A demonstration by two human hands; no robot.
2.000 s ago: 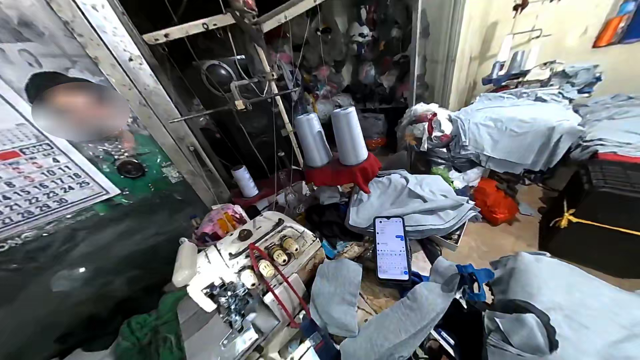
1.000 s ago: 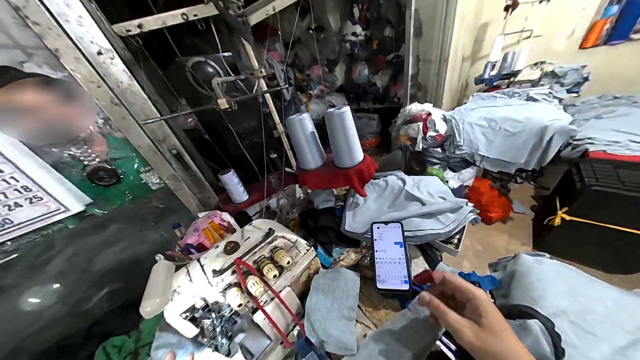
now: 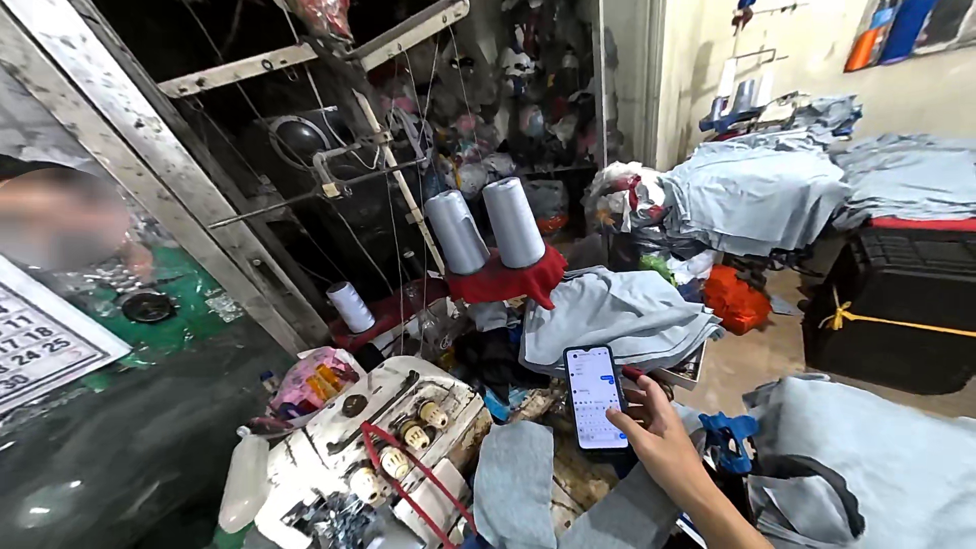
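Note:
My right hand (image 3: pixel 656 427) is at the right side of a smartphone (image 3: pixel 597 398), its thumb over the lit screen and its other fingers along the edge. The screen shows a chat and a keyboard. Whether the hand bears the phone's weight cannot be told. My left hand is out of the frame. Left of the phone stands a worn white sewing machine (image 3: pixel 381 450) with several tension dials and a red cord across it. Grey cut fabric pieces (image 3: pixel 515 476) lie between machine and phone. Behind them, two grey thread cones (image 3: pixel 515 223) stand on red cloth (image 3: pixel 507 282).
Folded grey fabric (image 3: pixel 625 316) lies behind the phone. More grey cloth (image 3: pixel 900 457) is at the right, below a black crate (image 3: pixel 900 305) with a yellow tie. A metal frame post (image 3: pixel 160 168) slants down at the left, and a thread stand (image 3: pixel 396 175) rises behind the machine.
My right hand, absent two seconds ago, came in at the lower right and has moved up to the phone's right side. A part of a hand at the bottom edge one second ago is gone.

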